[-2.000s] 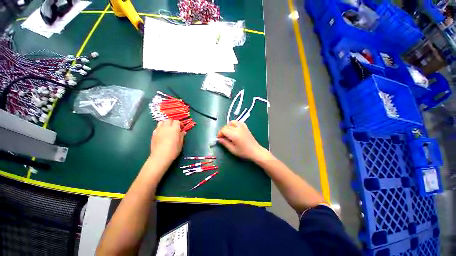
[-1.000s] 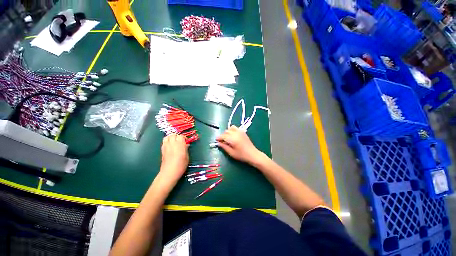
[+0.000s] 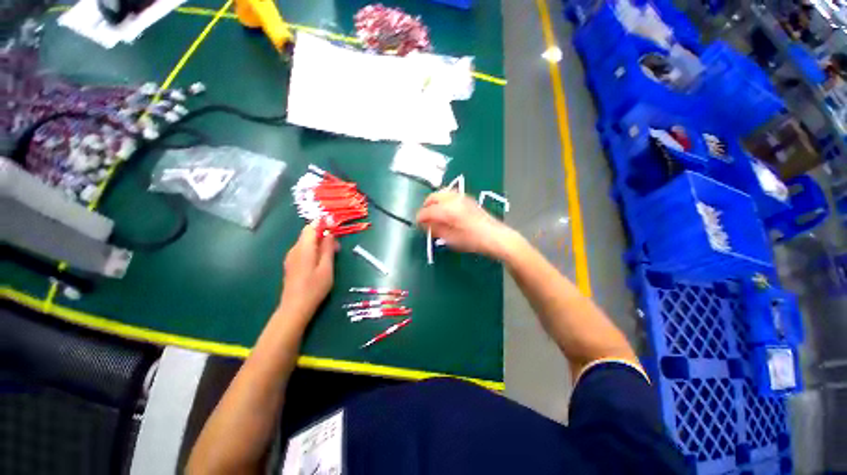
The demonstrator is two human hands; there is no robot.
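Note:
A bundle of red leads (image 3: 339,199) with white ends lies fanned on the green bench in front of me. My left hand (image 3: 310,264) is at its lower edge, with the fingertips on a red lead. My right hand (image 3: 455,221) is on the white tubing (image 3: 495,198) at the right; a white length hangs below its fingers. The fingertips are small, so the exact hold is hard to see. A short white piece (image 3: 371,259) lies between the hands. Several red leads with white parts (image 3: 379,304) lie in a small row nearer me.
A clear bag of white parts (image 3: 221,183), a small bag (image 3: 421,163), white paper (image 3: 367,90), a yellow heat gun (image 3: 264,20), a black cord (image 3: 167,243) and a wire harness heap (image 3: 84,139) lie around. Blue bins (image 3: 710,223) stand across the aisle.
My right hand has moved up and over the white tubing. A short white piece now lies on the bench between the hands. My left hand stays at the bundle's lower edge, with its fingers lower.

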